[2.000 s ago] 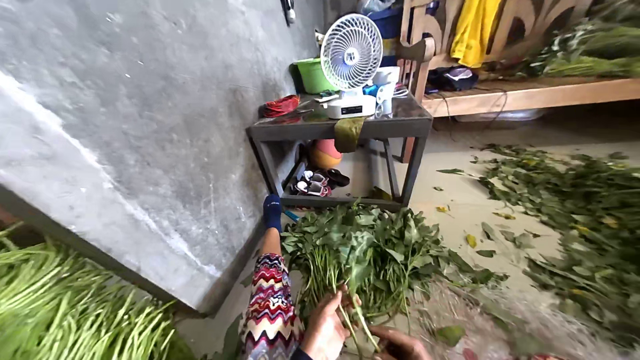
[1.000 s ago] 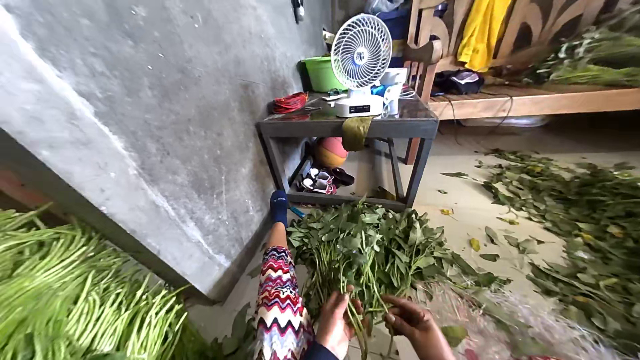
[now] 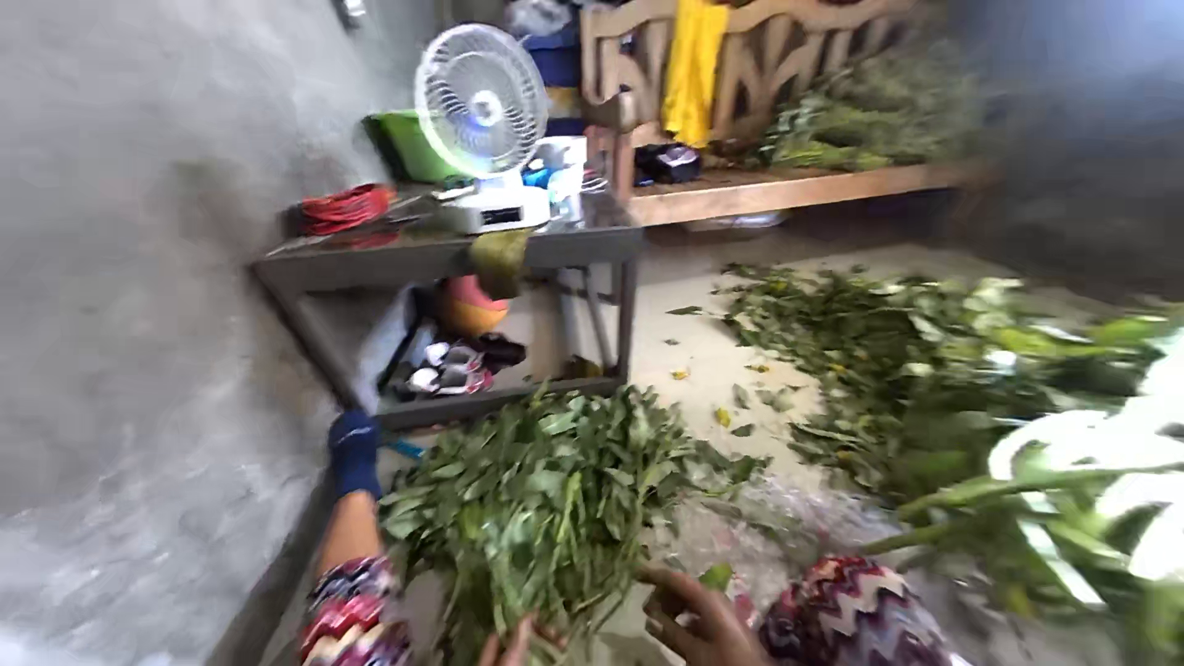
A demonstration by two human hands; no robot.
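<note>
A heap of leafy green stems (image 3: 555, 490) lies on the floor in front of the small table. Low in the view, my left hand (image 3: 520, 643) is at the heap's near end among the stems; it is mostly cut off by the bottom edge, and its grip is hidden. To its right, my right hand (image 3: 694, 615) has its fingers bent and apart, beside the stems, with nothing seen in it. A leg in a zigzag-patterned garment (image 3: 356, 610) and a blue sock (image 3: 354, 453) stretches along the heap's left side.
A dark table (image 3: 444, 259) bears a white fan (image 3: 483, 102), a green basin (image 3: 421, 148) and a red cable (image 3: 347, 208). Shoes (image 3: 453, 370) and a ball (image 3: 474, 305) are under it. Scattered leaves (image 3: 888, 370) spread at right, before a wooden bench (image 3: 795, 194). A grey wall (image 3: 157, 324) bounds the left.
The view has swung right; the green stems at far left are out of view. My hands were close together over stems two seconds ago and are now farther apart.
</note>
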